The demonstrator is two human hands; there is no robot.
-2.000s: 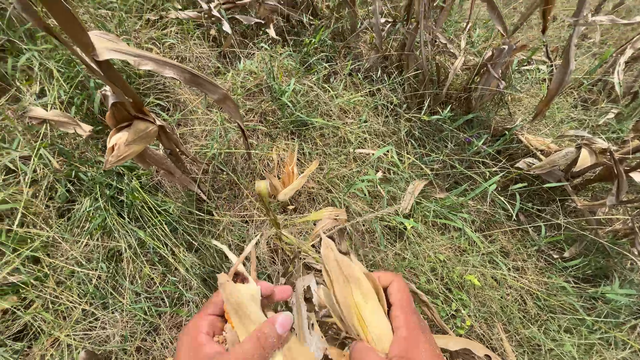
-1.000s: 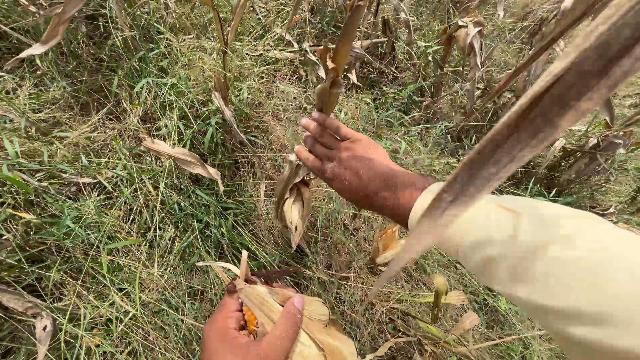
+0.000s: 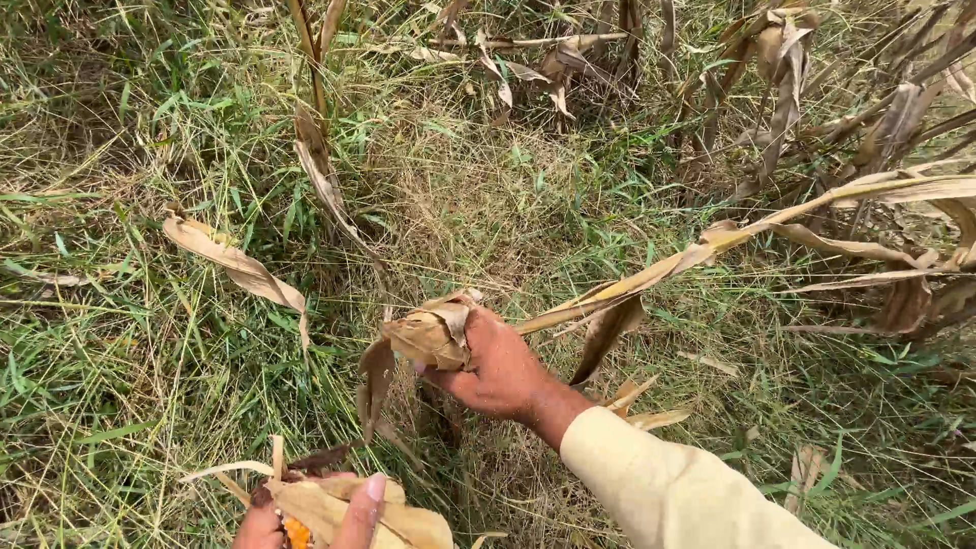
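Observation:
My right hand [image 3: 496, 370] is closed around a dry, husk-covered ear of corn [image 3: 431, 335] near the middle of the view. A dry corn stalk [image 3: 633, 282] runs from beside that hand up to the right. At the bottom, my left hand [image 3: 347, 526] holds another ear of corn [image 3: 396, 518] in pale, partly opened husk, with some orange kernels showing. Part of the left hand is cut off by the lower edge. A brown, curled leaf [image 3: 374, 385] hangs between the two hands.
Green and dry grass [image 3: 229, 381] covers the ground. More dried corn stalks [image 3: 900, 130] stand at the upper right, and another stalk [image 3: 309, 69] rises at the upper left. A curled dry leaf [image 3: 244, 267] lies at left, and open husk leaves [image 3: 656, 418] stick up behind my right wrist.
Two seconds ago both hands were on husks low in the view. My right hand then reached out with its fingers spread; now it has closed on a second ear. My left hand keeps its ear.

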